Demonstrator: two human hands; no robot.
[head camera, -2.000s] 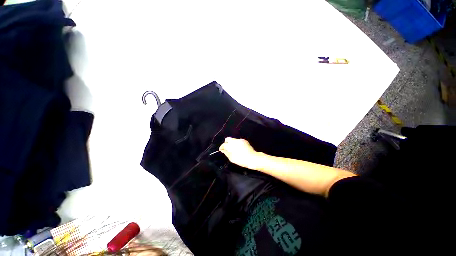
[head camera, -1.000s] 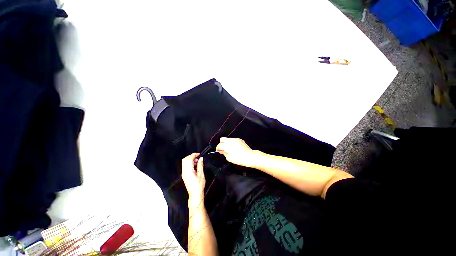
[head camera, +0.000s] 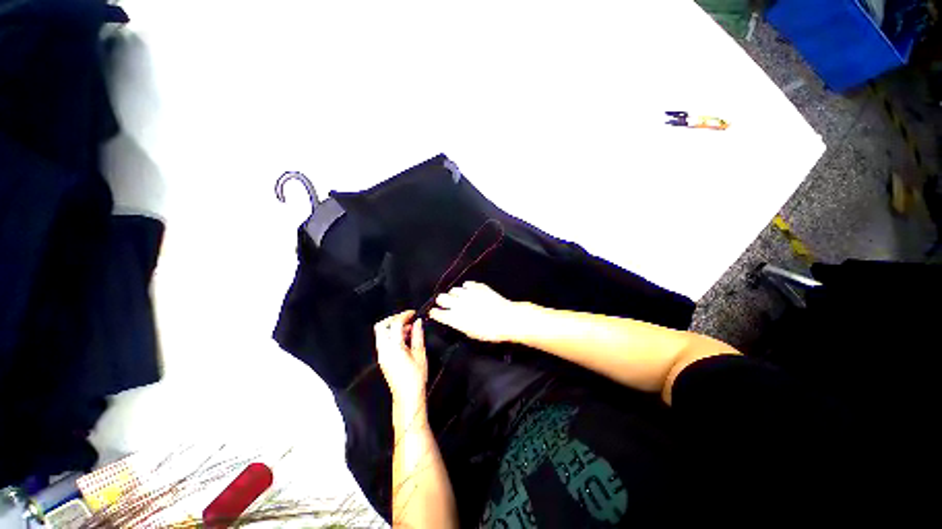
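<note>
A black vest (head camera: 387, 222) lies on the white table with a grey hanger (head camera: 325, 219) at its neck. My left hand (head camera: 401, 346) pinches the vest's front near the middle. My right hand (head camera: 470, 310) is just right of it, fingertips closed together and nearly touching the left fingertips. What the right fingertips hold is too small to tell. A reddish thread (head camera: 480, 243) runs up from the fingers in a narrow loop over the vest.
Thread snips (head camera: 697, 121) lie at the table's right. A dark blue cloth pile (head camera: 62, 227) is at the left. A red spool (head camera: 238, 494) and loose threads (head camera: 165, 486) lie at the near left. A blue bin (head camera: 842, 41) stands on the floor beyond the table.
My left hand has come in from out of view to the vest front. My right hand has moved slightly left towards it. The thread lines have drawn into a narrow loop.
</note>
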